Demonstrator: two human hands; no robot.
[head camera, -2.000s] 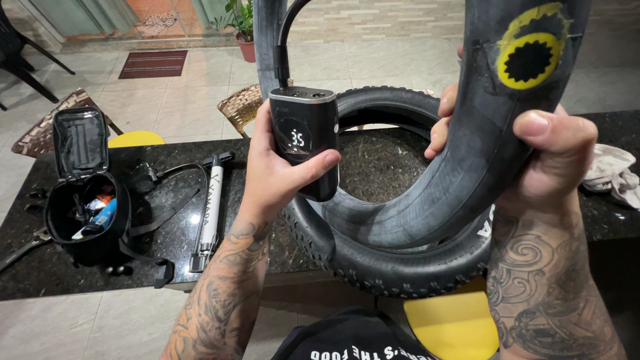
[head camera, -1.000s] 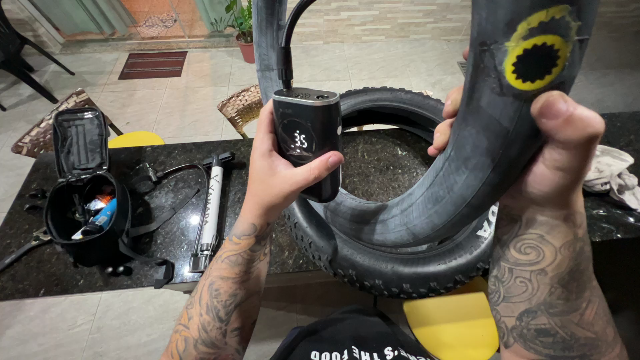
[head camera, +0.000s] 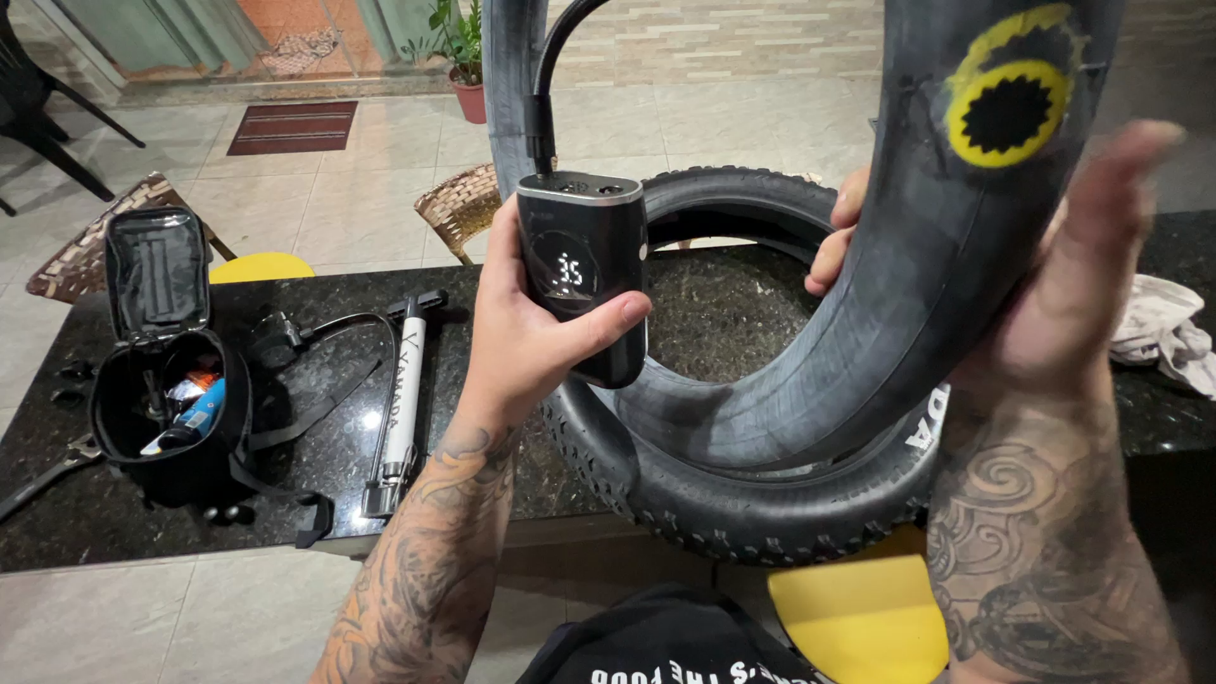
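Observation:
My left hand (head camera: 546, 328) is closed around a black portable electric air pump (head camera: 594, 275) with a lit display. A black hose (head camera: 540, 104) rises from the pump's top beside an inflated inner tube (head camera: 760, 418). Round the tube's right side my right hand (head camera: 1073, 256) is wrapped, with fingertips on the inner edge and the thumb raised off the rubber, slightly blurred. Near that thumb the tube bears a round black patch with a yellow rim (head camera: 1012, 114). Below the tube, a knobby bicycle tire (head camera: 722, 508) lies on the dark stone table, overhanging its near edge.
On the table (head camera: 313, 494) at left stand an open black bag (head camera: 171, 456) with small items, a white hand pump (head camera: 404, 399) with its hose, and a wrench (head camera: 52, 475). A white cloth (head camera: 1164, 332) lies at right. A yellow seat (head camera: 864, 603) is below the near edge.
My right thumb, which rested on the tube beside the patch, has lifted away from it. My left hand keeps its hold on the electric pump.

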